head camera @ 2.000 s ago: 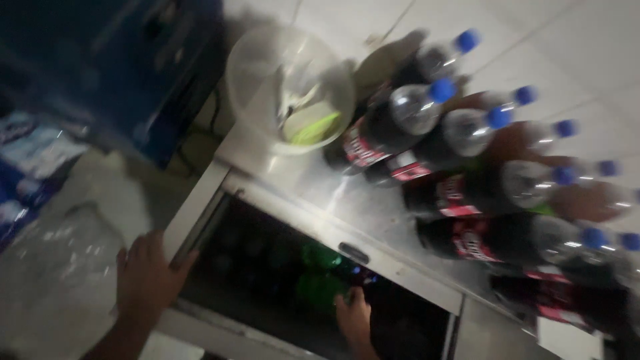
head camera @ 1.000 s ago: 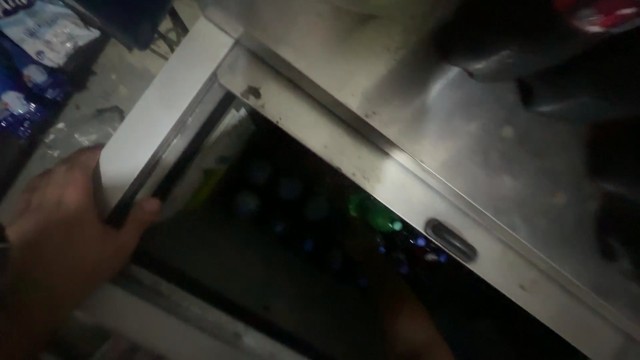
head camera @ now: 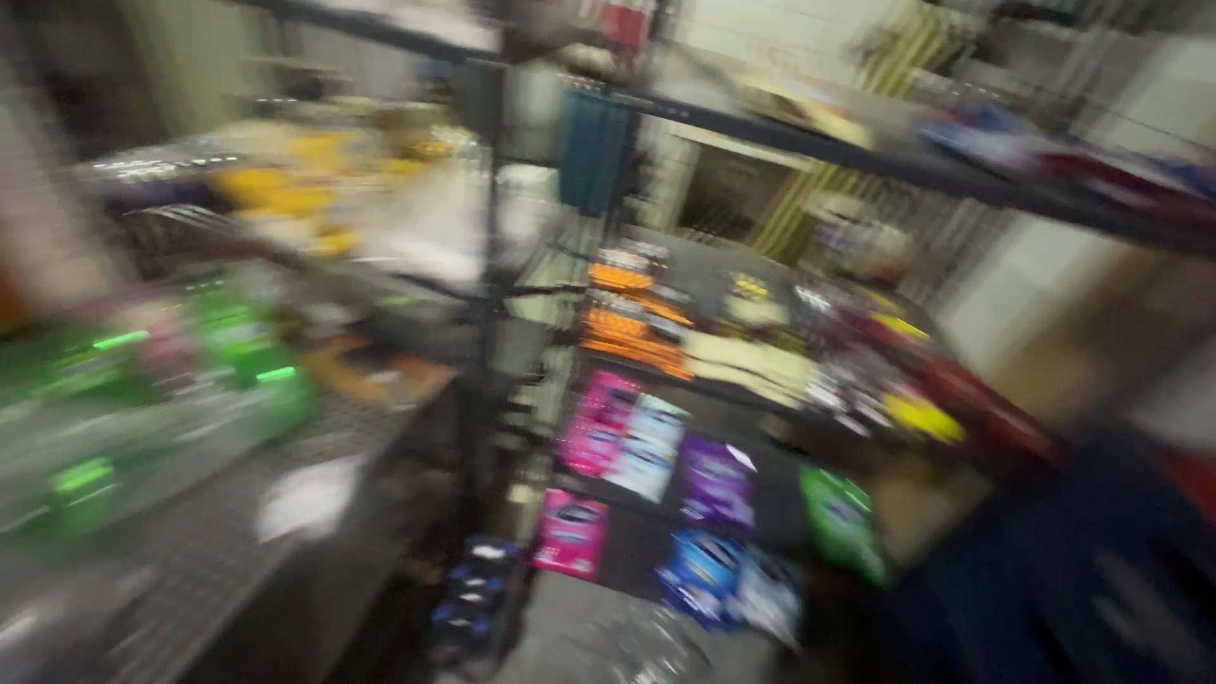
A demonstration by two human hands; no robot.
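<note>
Neither my left hand nor my right hand shows in the head view, which is strongly blurred. Metal shelving fills the middle and right. Pink packets (head camera: 572, 534), a purple packet (head camera: 718, 483), a blue packet (head camera: 703, 573) and a green packet (head camera: 844, 521) lie on its lower shelves. Above them sit orange packages (head camera: 632, 328) and cream-coloured packets (head camera: 750, 366). Green plastic bottles (head camera: 237, 342), apparently in clear wrap, stand or lie at the left. What my hands hold or touch is hidden.
A dark shelf post (head camera: 483, 237) rises left of the middle. Yellow and white packages (head camera: 294, 190) rest on the upper left shelf. A dark blue object (head camera: 1073, 570) takes up the lower right. Dark bottles with blue caps (head camera: 472, 594) are low in the middle.
The view has swung away from the open cooler and the cola bottles to the shelving. Both hands, seen at the cooler before, are out of the picture.
</note>
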